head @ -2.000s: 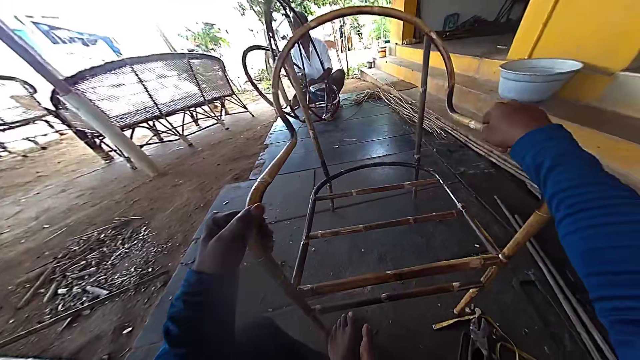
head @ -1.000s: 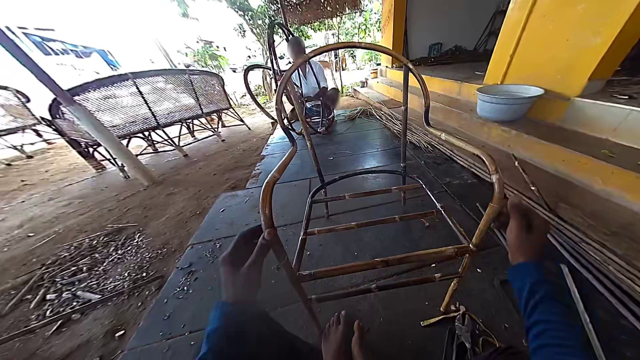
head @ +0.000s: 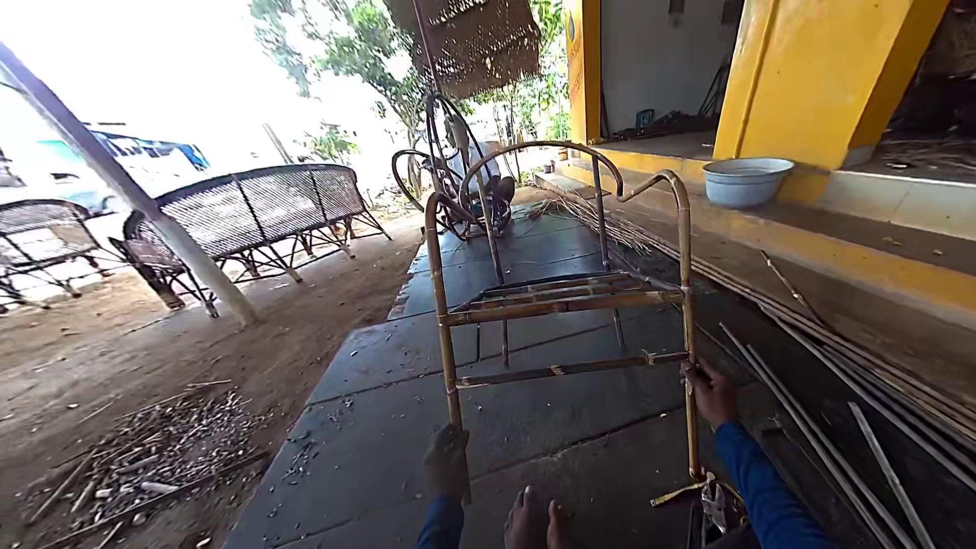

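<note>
A cane chair frame (head: 568,305) stands upright on dark stone slabs, with curved armrests, a bent back hoop and crossbars at seat height and below. My left hand (head: 446,461) grips the lower part of its near left leg. Around the near right leg, just below the lower crossbar, closes my right hand (head: 709,393). Beside the foot of that leg lie pliers (head: 714,502) and a yellow measuring tape (head: 675,492), partly hidden by my right sleeve. My bare foot (head: 526,520) rests on the slabs between the two hands.
Long cane poles (head: 854,358) lie along the right, below a yellow-edged step with a grey plastic tub (head: 746,183). A person sits behind another cane frame (head: 438,168) at the back. Left are a woven cane bench (head: 259,210), a slanting post (head: 145,198) and cane offcuts (head: 145,457).
The chair frame has tipped to show its front legs and crossbars face on. Both hands have moved down, from the armrests to the legs.
</note>
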